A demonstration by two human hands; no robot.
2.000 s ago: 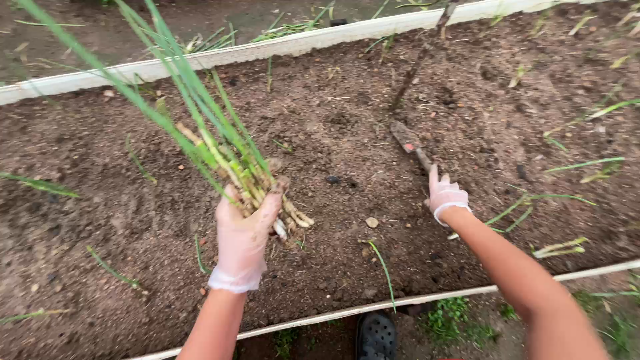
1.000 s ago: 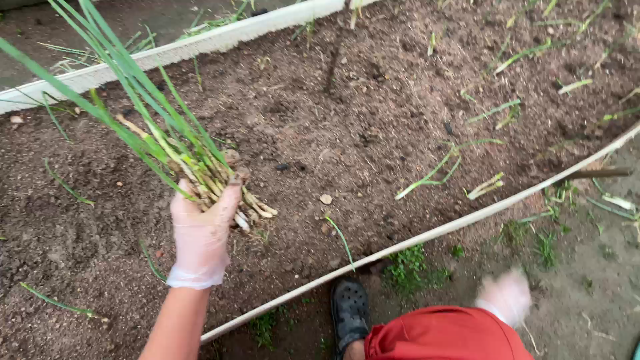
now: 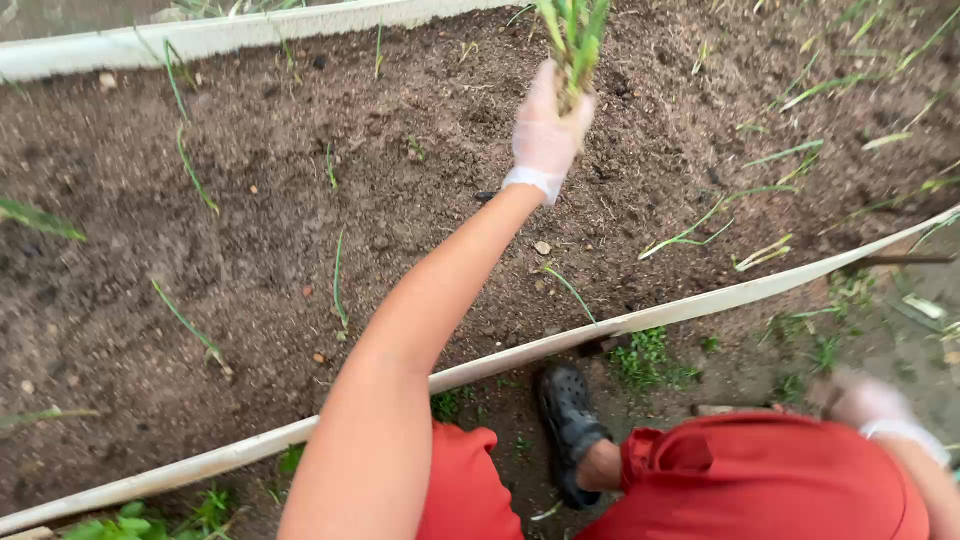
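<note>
My left hand (image 3: 551, 127), in a thin translucent glove, reaches over the soil bed and is shut on a bunch of green onion plants (image 3: 576, 45); the tops of their leaves run out of the frame. Down at the right, outside the bed, my gloved right hand (image 3: 870, 405) is blurred beside my red-clothed knee, and its fingers cannot be made out. Single onion seedlings stand or lie in the soil, among them one near the front edge (image 3: 571, 291) and a forked one (image 3: 686, 236) to its right.
A pale edging strip (image 3: 525, 352) bounds the near side of the bed, and another (image 3: 225, 36) the far side. My foot in a dark clog (image 3: 568, 420) is on the ground just outside, near green weeds (image 3: 649, 360). A small stone (image 3: 542, 247) lies on the soil.
The trowel that my right hand touched two seconds ago is out of view; that hand has moved from the bed to beside my knee. My left hand has moved right and farther out with the onions.
</note>
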